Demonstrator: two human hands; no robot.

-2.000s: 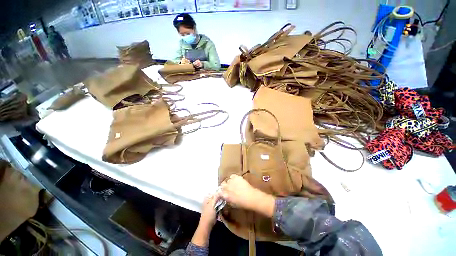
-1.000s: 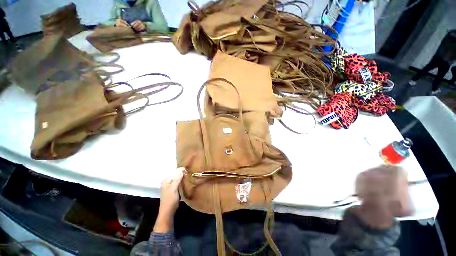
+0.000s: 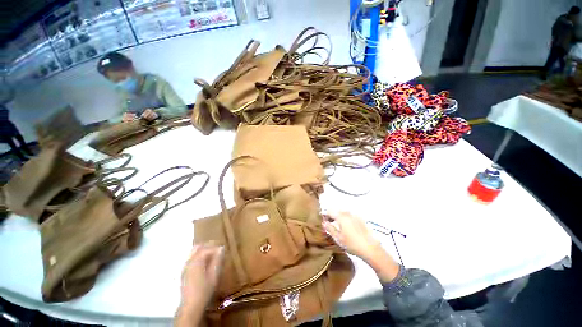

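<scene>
A brown bag (image 3: pixel 265 246) lies on the white-covered table in front of me. A small pale label and a ring show on its front. Its pale gold zipper (image 3: pixel 281 292) curves across the near part, with a small clear, shiny piece (image 3: pixel 290 306) below it. My right hand (image 3: pixel 350 234) pinches the bag's right side with its fingertips. My left hand (image 3: pixel 201 274) is blurred at the bag's left edge; whether it grips the bag cannot be told. A thin dark tool or cord (image 3: pixel 390 232) lies right of my right hand.
A flat brown panel (image 3: pixel 277 156) lies behind the bag, with a heap of strapped bags (image 3: pixel 306 96) further back. More bags (image 3: pixel 86 243) lie left. Leopard-print bundles (image 3: pixel 408 147) and a red-labelled bottle (image 3: pixel 486 185) are at right. A masked person (image 3: pixel 143 96) sits across the table.
My right hand has moved from the table's right side to the bag's right edge. The view has shifted, and the thin dark tool or cord now lies beside my right hand.
</scene>
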